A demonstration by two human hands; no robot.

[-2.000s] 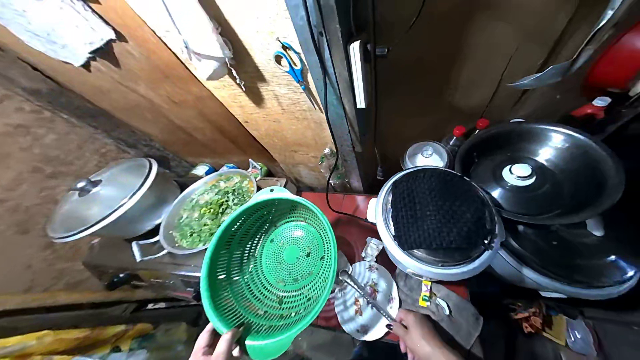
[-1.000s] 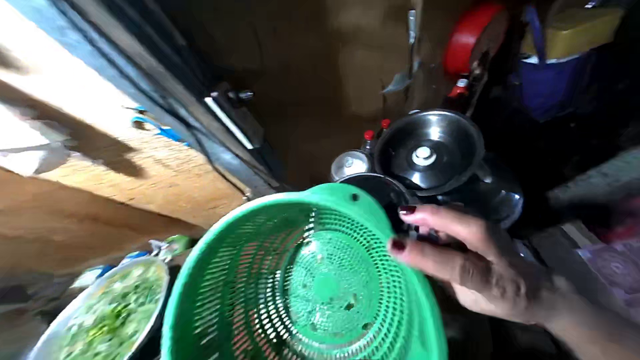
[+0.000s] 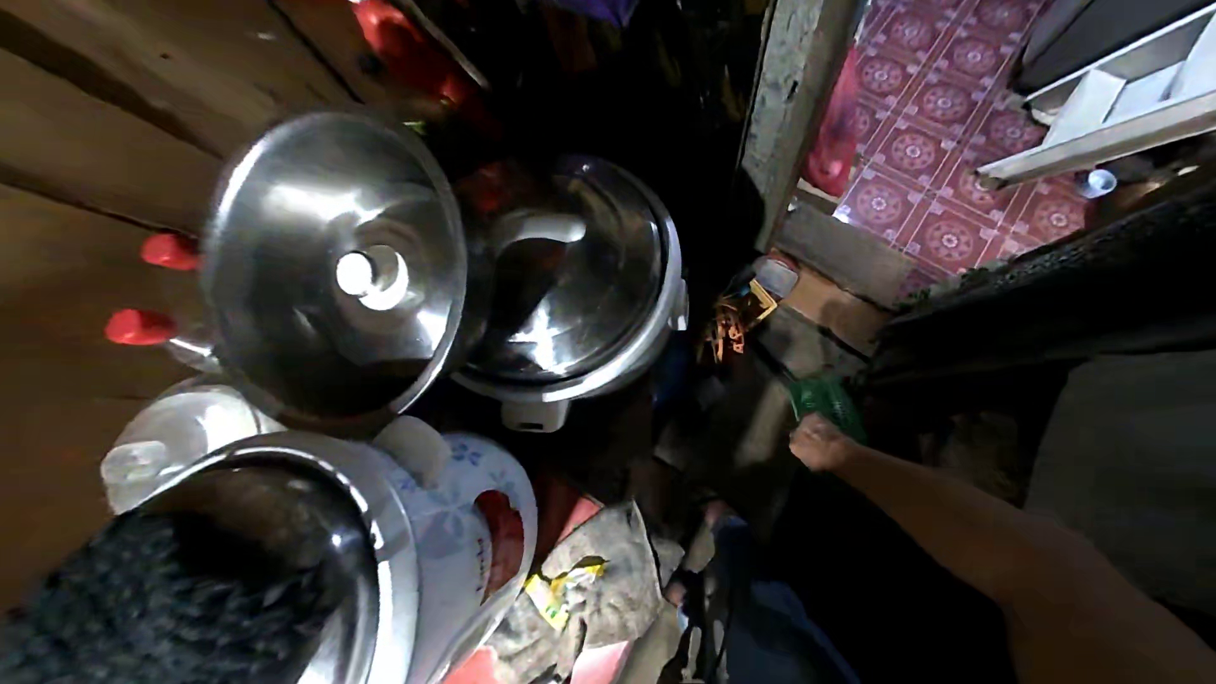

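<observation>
My right hand [image 3: 819, 442] is low at my right side, its fingers closed on the edge of a green plastic basket [image 3: 828, 404]. Most of the basket is hidden in the dark beside my leg. My left hand is out of view. To the left stand a steel basin [image 3: 323, 247] with a white knob in front of it, a lidded rice cooker [image 3: 579, 285], and another cooker with a flowered side [image 3: 465, 513] and a dark woven mat [image 3: 142, 608] on its lid. A grey cloth [image 3: 617, 570] with a yellow packet [image 3: 560, 591] lies near the flowered cooker.
Red bottle caps [image 3: 141, 327] and a clear-lidded container [image 3: 180, 427] are by the wooden wall [image 3: 85, 228]. A wooden post [image 3: 793, 104] edges a doorway to a red patterned tile floor [image 3: 912, 152]. Orange items [image 3: 730, 328] lie near the threshold. A white frame [image 3: 1102, 133] is at the upper right.
The view has swung far to the right. The green basket, large in front of me before, is now low at my right side in my right hand. My left hand has left the view.
</observation>
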